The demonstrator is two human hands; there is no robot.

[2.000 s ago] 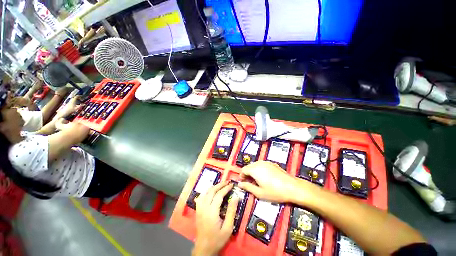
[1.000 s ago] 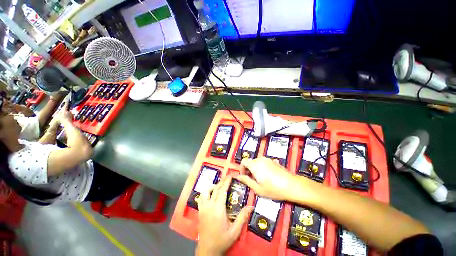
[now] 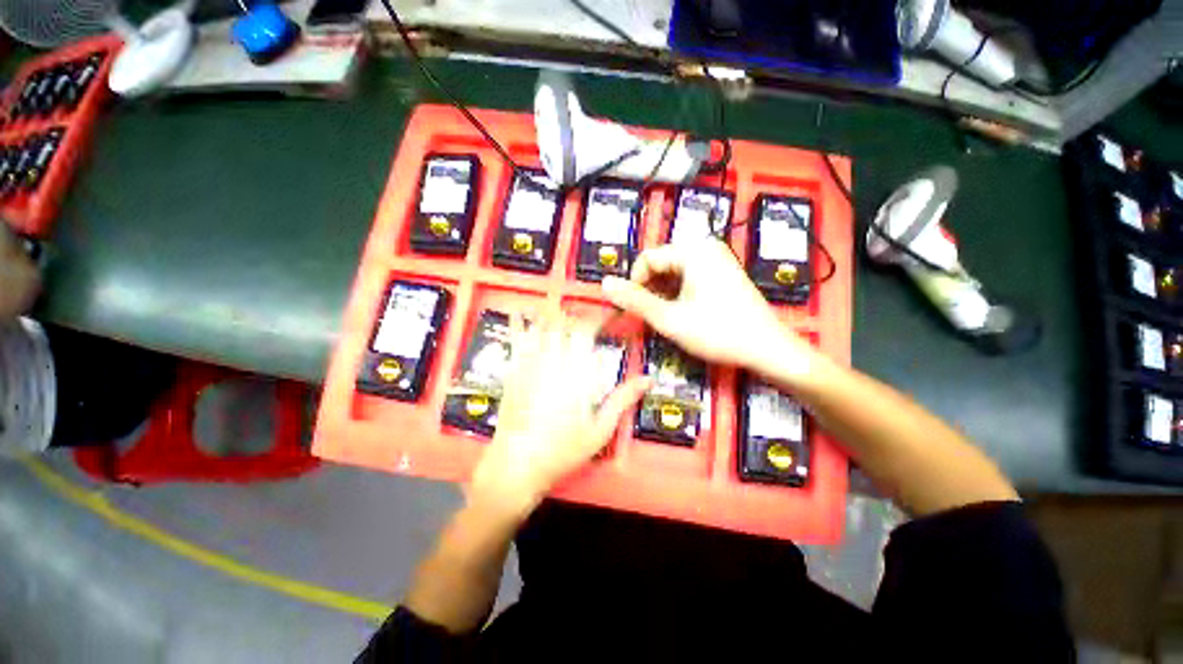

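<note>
A red tray point(image 3: 584, 485) holds black electronic units in two rows. My left hand point(image 3: 545, 396) lies blurred over a unit point(image 3: 606, 371) in the front row's middle pocket, with its fingers around it. My right hand point(image 3: 707, 301) is just above this unit's far end, thumb and fingertips pinched on a thin dark cable end that is mostly hidden. A gold-printed unit point(image 3: 483, 372) lies left of my left hand, and another gold-printed unit point(image 3: 672, 396) lies to its right. Back-row units show white labels and gold discs.
A barcode scanner point(image 3: 597, 145) lies over the tray's back edge. Another scanner point(image 3: 928, 247) lies right of the tray, and a third scanner point(image 3: 957, 39) at the back. A black foam tray point(image 3: 1100, 298) with units is at the right edge. Cords cross the red tray. A red stool point(image 3: 195, 422) stands at left.
The view has turned down and to the right. My hands have moved from the front row's second pocket to its middle pocket. The second unit is now uncovered, gold print up.
</note>
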